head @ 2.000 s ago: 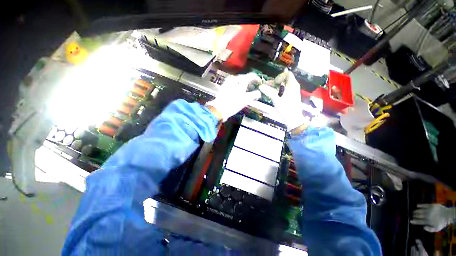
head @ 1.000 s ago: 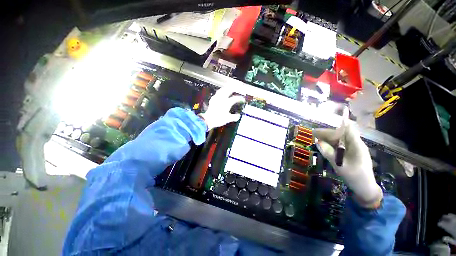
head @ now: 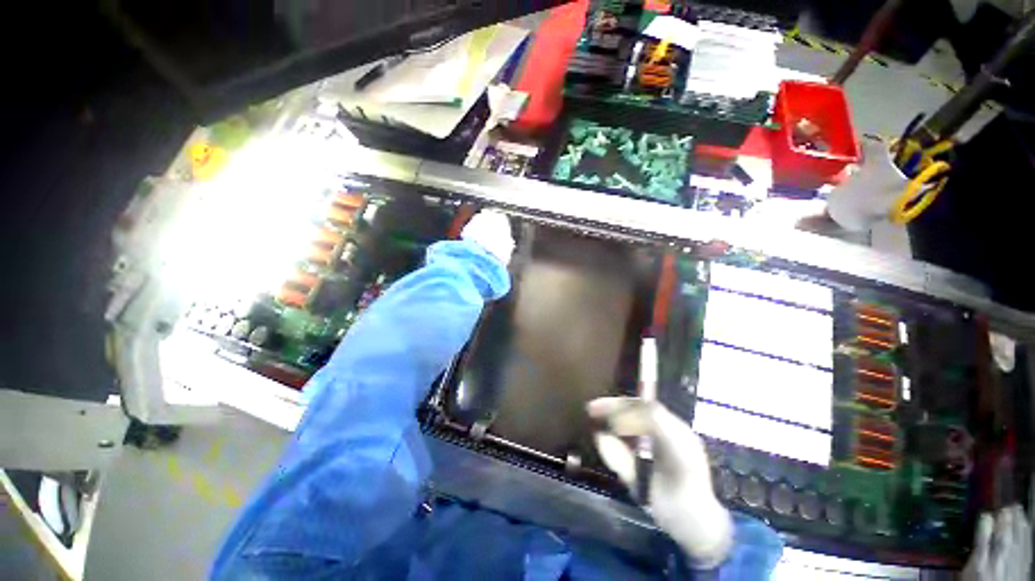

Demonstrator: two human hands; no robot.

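A green circuit board with four silver-white rectangles [head: 766, 363] and orange-copper chokes [head: 874, 386] lies in its carrier right of centre. My left hand [head: 490, 235], white-gloved, is at the far rail near another board's end; its fingers are mostly hidden, so its hold is unclear. My right hand [head: 664, 465], gloved, holds a slim pen-like stick [head: 648, 392], pale at its upper end and dark lower down, over the near part of the line, left of the white rectangles. A blurred brownish gap [head: 568, 329] shows between the boards.
Another board with orange chokes [head: 324, 247] lies left under strong glare. Behind the rail [head: 568, 204] are a black tray of teal-green parts [head: 624, 157], a red bin [head: 815, 131], papers [head: 437, 74] and another board [head: 726, 62]. Another person's gloved hand [head: 999, 550] shows at lower right.
The board with white rectangles has moved right, opening a gap between boards. My right hand has moved left and nearer with the stick. My left hand stays by the far rail.
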